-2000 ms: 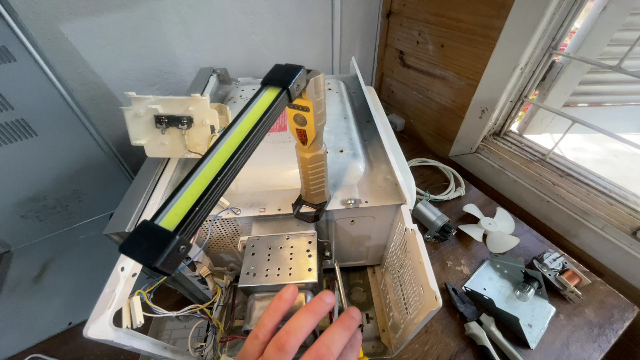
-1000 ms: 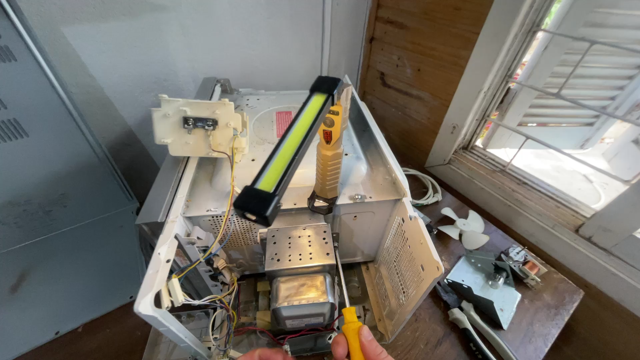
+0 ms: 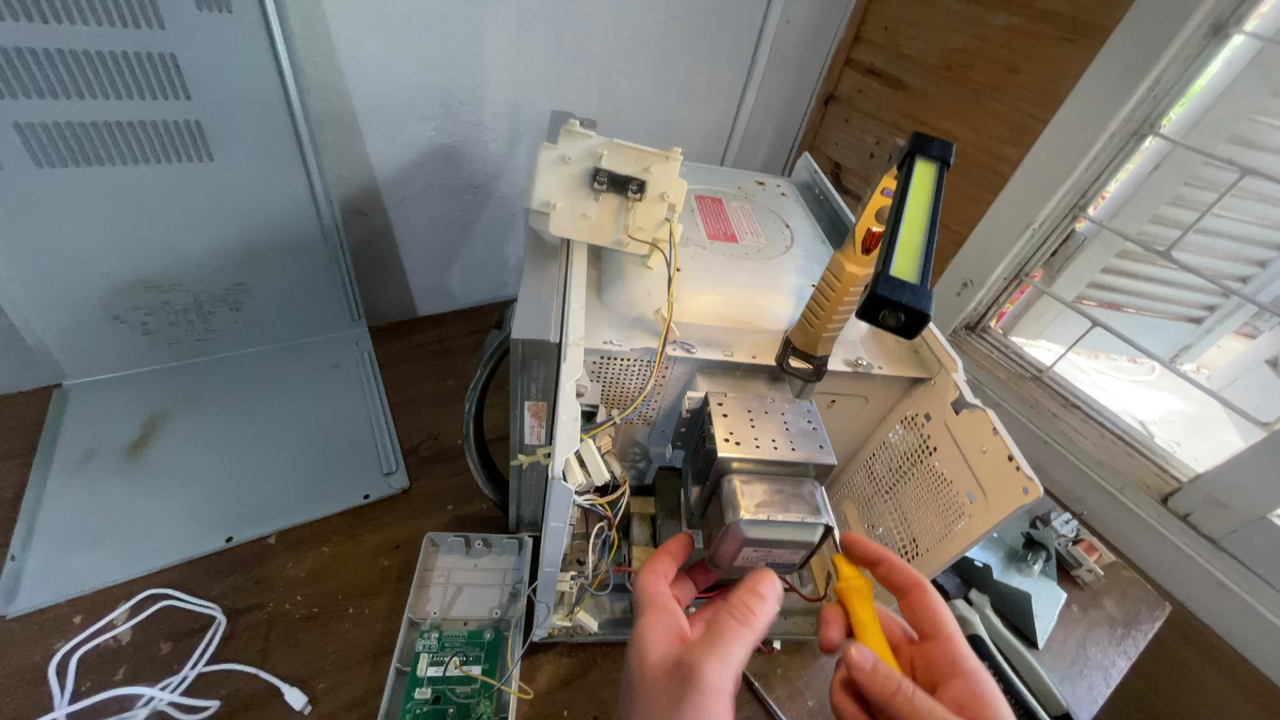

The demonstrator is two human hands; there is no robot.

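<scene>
An opened microwave oven [image 3: 700,290] stands on the wooden table, its inner parts exposed. My left hand [image 3: 700,630] has its fingers at the lower front of the silvery magnetron [image 3: 768,505]; whether it grips it I cannot tell. In my right hand [image 3: 900,640] is a yellow-handled screwdriver [image 3: 862,610], its shaft pointing up beside the magnetron's right side; its tip is hard to make out. A perforated metal duct [image 3: 765,430] adjoins the magnetron. Above, a yellow work light [image 3: 835,290] with a lit bar stands on the oven's top.
The folded metal cover [image 3: 220,450] stands left. Nearer are a white cable [image 3: 150,690] and a control panel with a green circuit board [image 3: 460,670]. Pliers [image 3: 1000,650] and a metal bracket [image 3: 1010,590] lie right. A plastic board [image 3: 610,190] hangs wired on the oven's top; the side panel [image 3: 920,480] angles outward.
My left hand has come up to the magnetron. The screwdriver has stayed by its right side in my right hand. The work light's bar points another way. The view has shifted.
</scene>
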